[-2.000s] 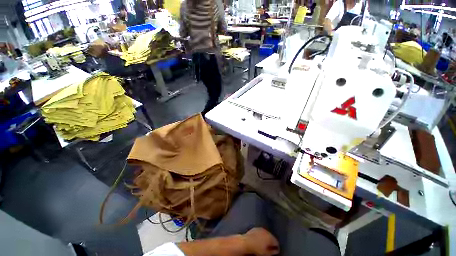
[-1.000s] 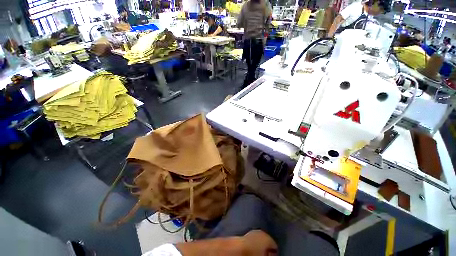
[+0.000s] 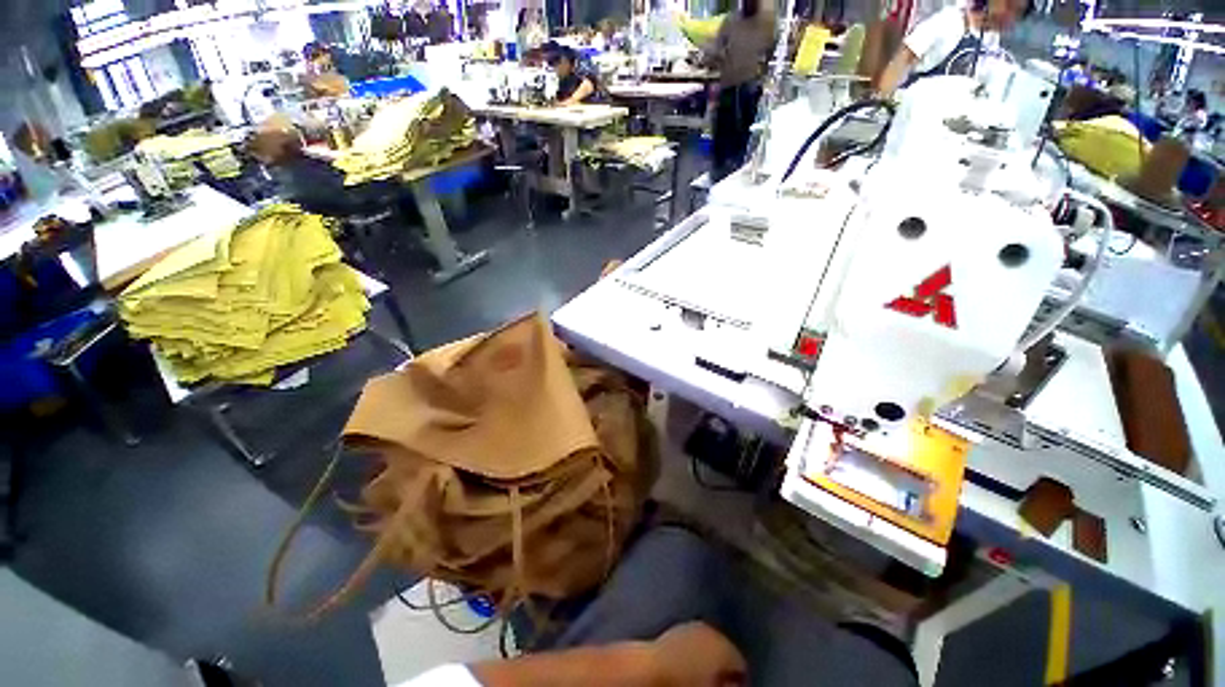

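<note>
My left hand rests on my dark-clothed lap at the bottom edge, its fingers curled and partly hidden, so I cannot tell if it holds anything. My right hand is out of view. A slumped pile of tan-brown bag panels with dangling straps lies left of my lap. The white pattern sewer with a red logo stands at the right. Its orange clamp plate lies under the needle area, with a white edge below. Small brown patches lie on the machine table to its right.
A larger brown piece lies on the white machine table at the far right. A yellow-green material stack sits on a side table at left. People stand and sit farther back. A yellow line shows at lower right.
The person walking in the background has moved right and farther away, now partly behind the machine's parts. My left hand and the panel pile stay nearly where they were.
</note>
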